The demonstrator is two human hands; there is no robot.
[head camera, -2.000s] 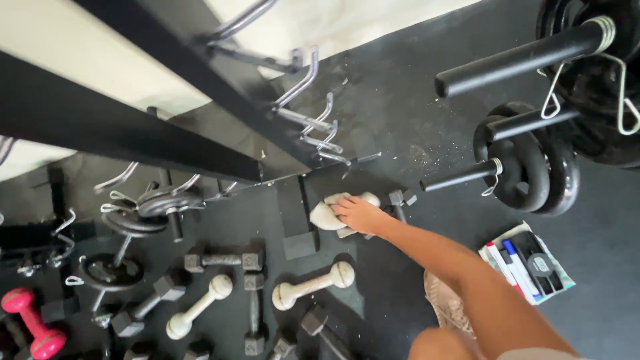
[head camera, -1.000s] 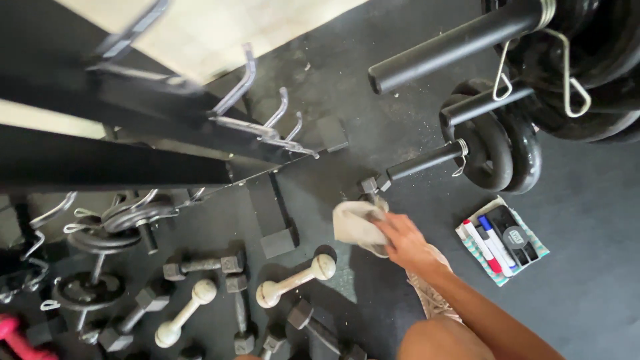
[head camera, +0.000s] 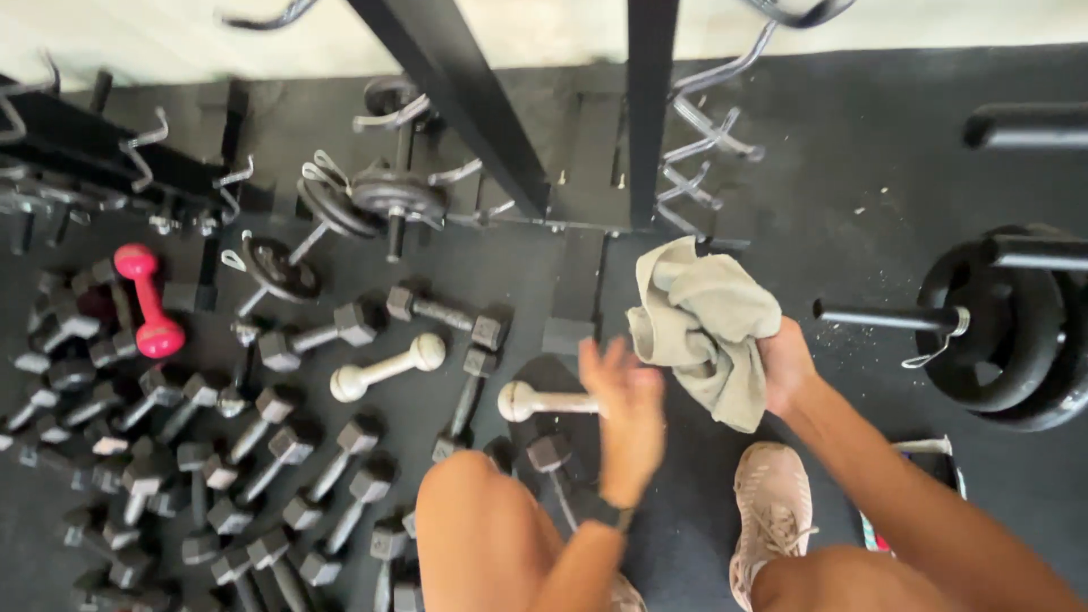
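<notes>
My right hand (head camera: 786, 365) grips a crumpled beige cloth (head camera: 710, 327) by its right side, held up above the black floor. My left hand (head camera: 629, 408), blurred, is raised to the left of the cloth, fingers apart and holding nothing, with a dark band at its wrist. Beneath and beside the left hand lies a white dumbbell (head camera: 552, 401), its right end hidden by that hand. Another white dumbbell (head camera: 387, 368) rests further left, near several dark hex dumbbells (head camera: 442, 314).
Black rack uprights with metal hooks (head camera: 705, 127) rise ahead. Weight plates (head camera: 990, 323) hang on pegs at the right. A pink dumbbell (head camera: 150, 300) and many hex dumbbells cover the left floor. A tray (head camera: 931, 446) is partly behind my right forearm, near my shoe (head camera: 773, 510).
My right hand has lifted the cloth, which lay near the floor two seconds ago. My left hand has come into view. The view has swung left.
</notes>
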